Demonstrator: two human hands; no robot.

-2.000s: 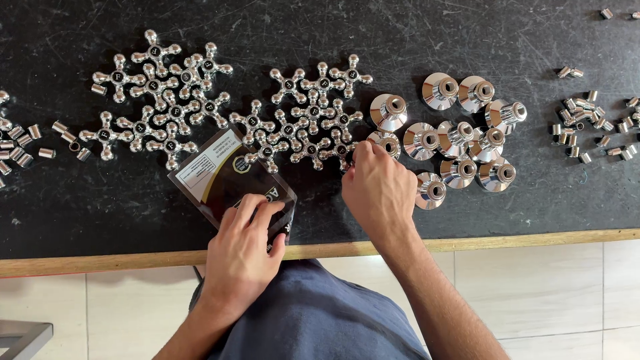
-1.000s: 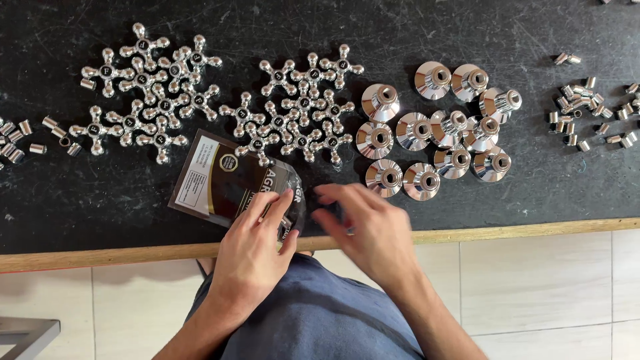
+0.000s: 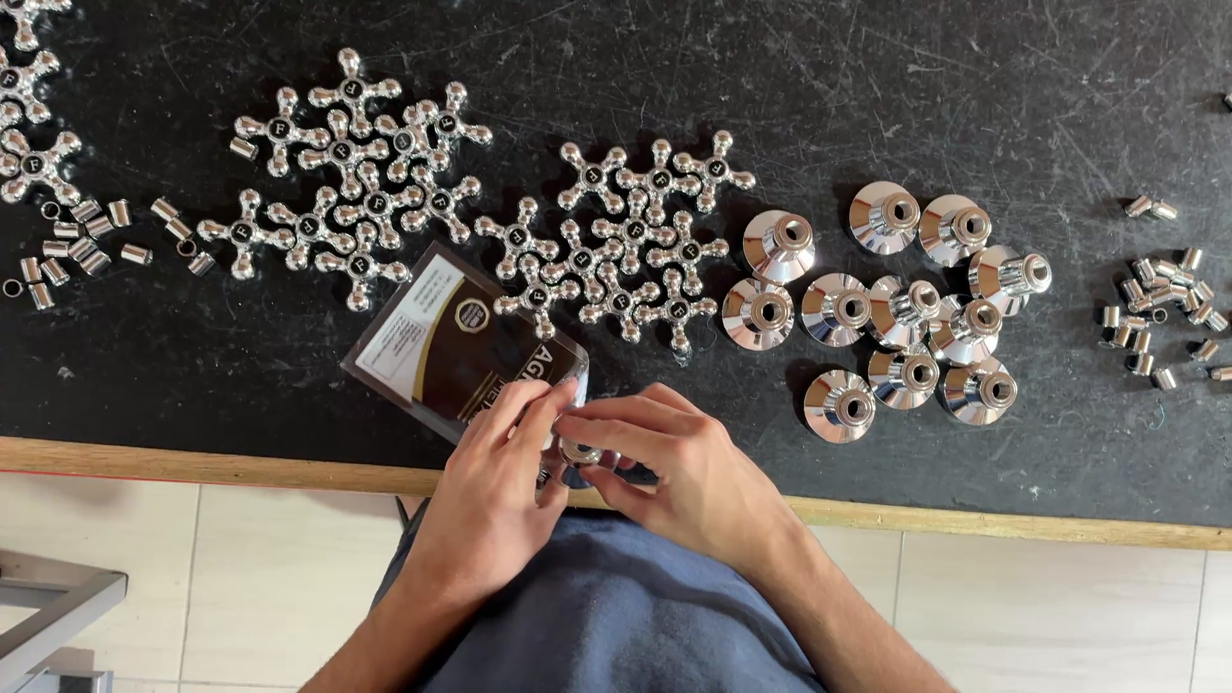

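Note:
My left hand [image 3: 505, 472] grips the open end of a clear plastic package with a printed black and gold card [image 3: 462, 337], near the table's front edge. Between both hands is a chrome flange [image 3: 580, 452], held by the fingers of my right hand [image 3: 674, 462] at the mouth of the package. Chrome cross handles [image 3: 633, 231] with lettered centres lie just beyond the package. To the right stand several chrome cone-shaped flanges [image 3: 835, 310], wide side down. What else is inside the package is hidden by my fingers.
Small metal sleeves [image 3: 1141, 308] lie scattered at the far right, and more sleeves [image 3: 91, 241] at the left. Another group of cross handles [image 3: 342, 149] sits left of centre. The wooden edge [image 3: 962, 520] of the black table runs in front of me; a grey metal frame [image 3: 67, 616] is at lower left.
My right hand has moved from among the flanges to the package's mouth and now has a flange in its fingers. My left hand has stayed on the package.

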